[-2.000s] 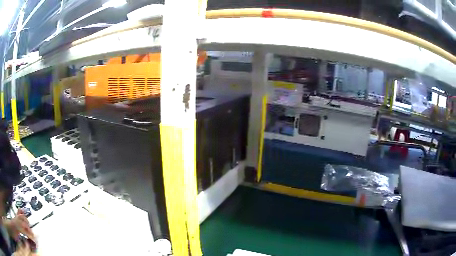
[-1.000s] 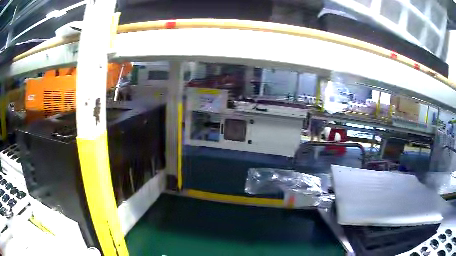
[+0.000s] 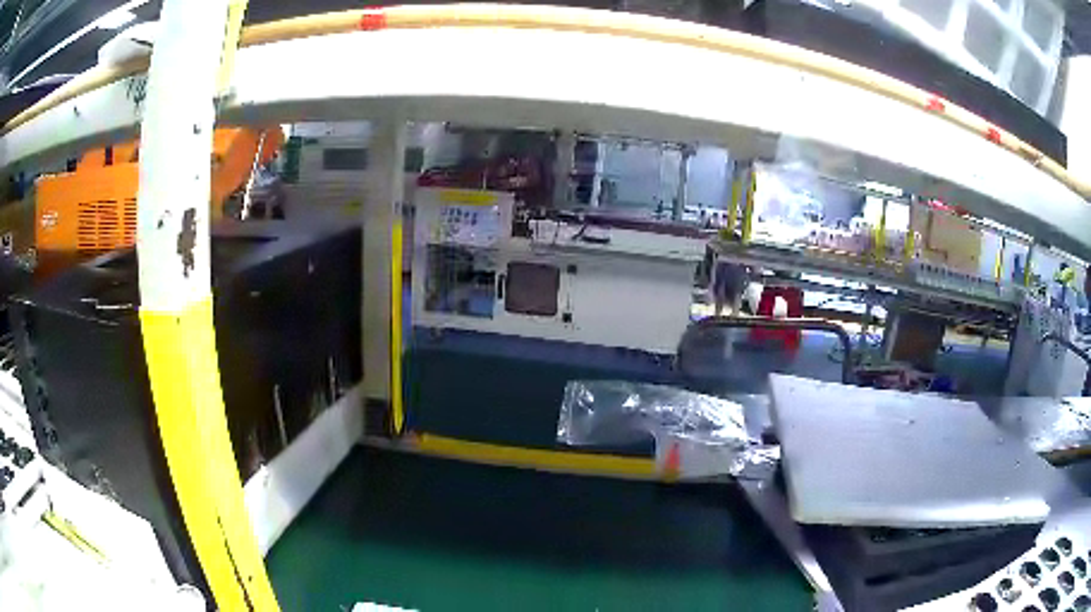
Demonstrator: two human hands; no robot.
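Neither of my hands is in the picture. A white tray [image 3: 1050, 579] with rows of round pockets is cut off by the lower right corner; dark parts show in several pockets. A plain pale foam sheet [image 3: 903, 454] lies on a stack of black trays [image 3: 921, 562]. A crinkled clear plastic bag [image 3: 652, 412] with some orange-red on it lies left of the sheet. At the lower left, a thin yellow stick [image 3: 74, 534] lies on a white surface, near dark parts at the picture's left edge.
A post [image 3: 192, 418] with a yellow lower part stands at the left, before a large black box [image 3: 287, 347]. An orange vented machine [image 3: 90, 221] is behind. A white frame beam [image 3: 538, 90] crosses above. A white machine [image 3: 598, 299] and a red object [image 3: 779, 320] are further back.
The view has swung right since the earliest frame. The person and hand at the left edge are out of view. The foam sheet and pocketed tray at the right have come into fuller view.
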